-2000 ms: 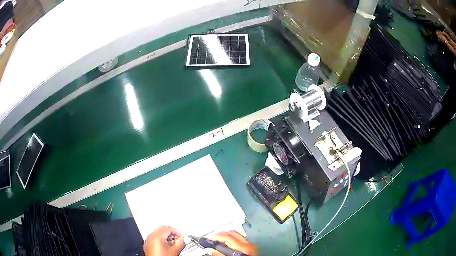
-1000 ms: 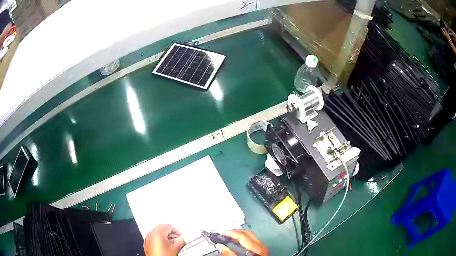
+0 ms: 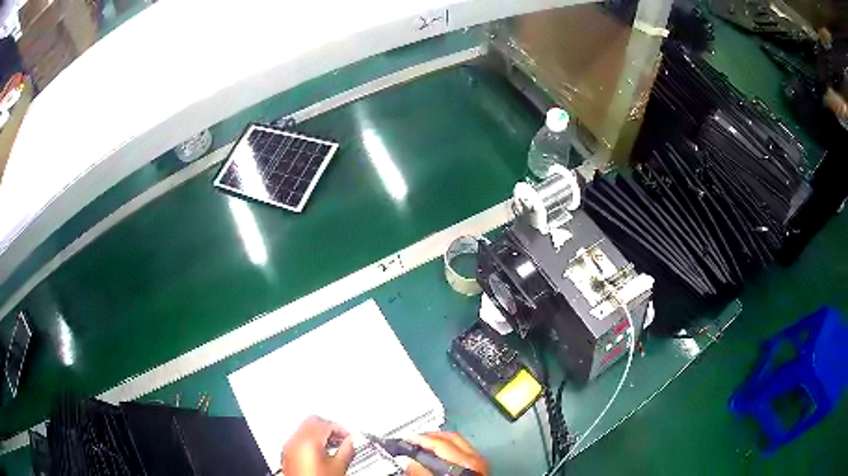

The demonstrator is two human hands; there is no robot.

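A white pad [image 3: 335, 367] lies at the bottom centre. My left hand [image 3: 316, 448] is over its lower edge, fingertips pinched together; whatever is between them is too small to tell. My right hand [image 3: 451, 451] holds a dark soldering iron [image 3: 423, 457] like a pen, its tip pointing left towards my left fingertips. Both hands are partly cut off by the bottom edge. Thin pale lines show between the hands, too small to name. The iron stand with a yellow sponge [image 3: 517, 394] is right of the pad.
A solder feeder [image 3: 586, 321] with a wire reel [image 3: 556, 197] stands at right. A tape roll [image 3: 462, 265], bottle [image 3: 550, 147] and stacked black panels [image 3: 669, 218] are near it. A solar panel [image 3: 276, 165] lies on the green conveyor. Dark panels [image 3: 139, 437] sit lower left; a blue stool [image 3: 800, 376] is right.
The solar panel on the conveyor has moved left and turned. The panels at far left have moved towards the picture's edge. My hands stay over the pad's lower edge; the view has shifted slightly.
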